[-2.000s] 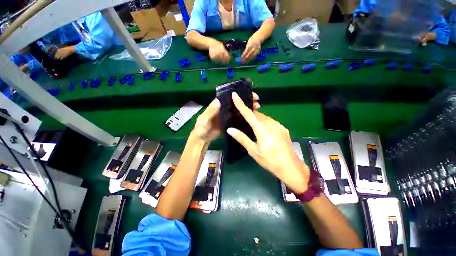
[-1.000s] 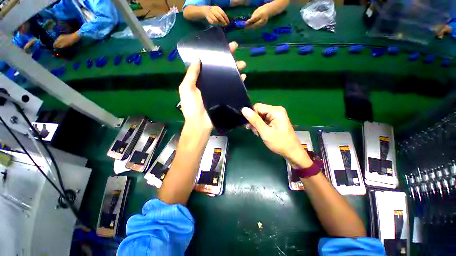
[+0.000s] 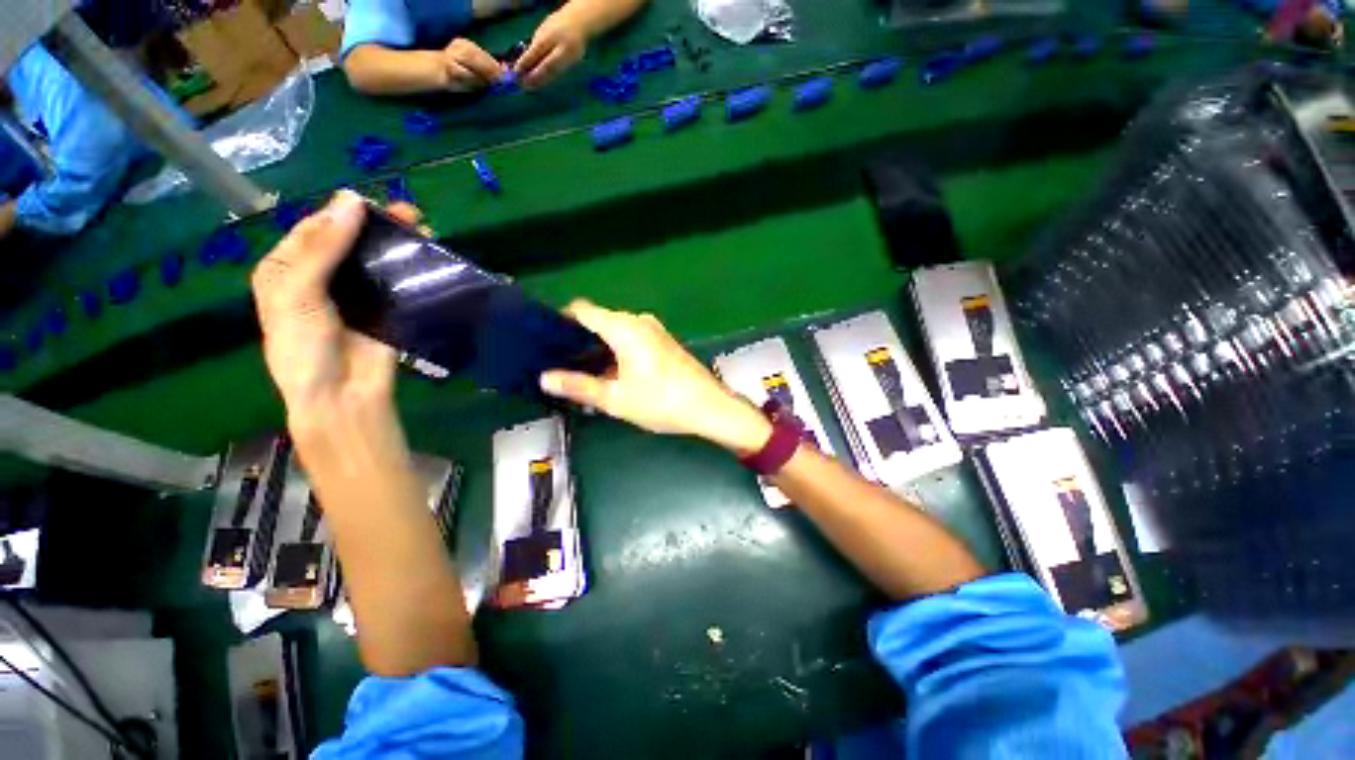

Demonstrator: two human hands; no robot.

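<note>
A display module [image 3: 453,305], a phone-sized slab with its glossy black face up and light streaks on it, is held in both hands above the bench's far edge. My left hand [image 3: 320,312] grips its upper left end. My right hand [image 3: 639,371] pinches its lower right end. Stacks of display modules, silver backs up with black flex cables, lie on both sides: one stack [image 3: 532,512] left of centre, others farther left, and several on the right, such as this stack [image 3: 887,398].
A green conveyor [image 3: 669,238] runs beyond the bench, with a black module [image 3: 911,215] on it. Blue parts [image 3: 743,101] lie in a row beyond. Clear ribbed trays [image 3: 1189,327] stand at right. A white frame [image 3: 104,443] is at left. A person's hands [image 3: 513,63] work opposite.
The view has turned to the right. The module was held up steeply one second ago; it now lies lower and more sideways, still between both hands.
</note>
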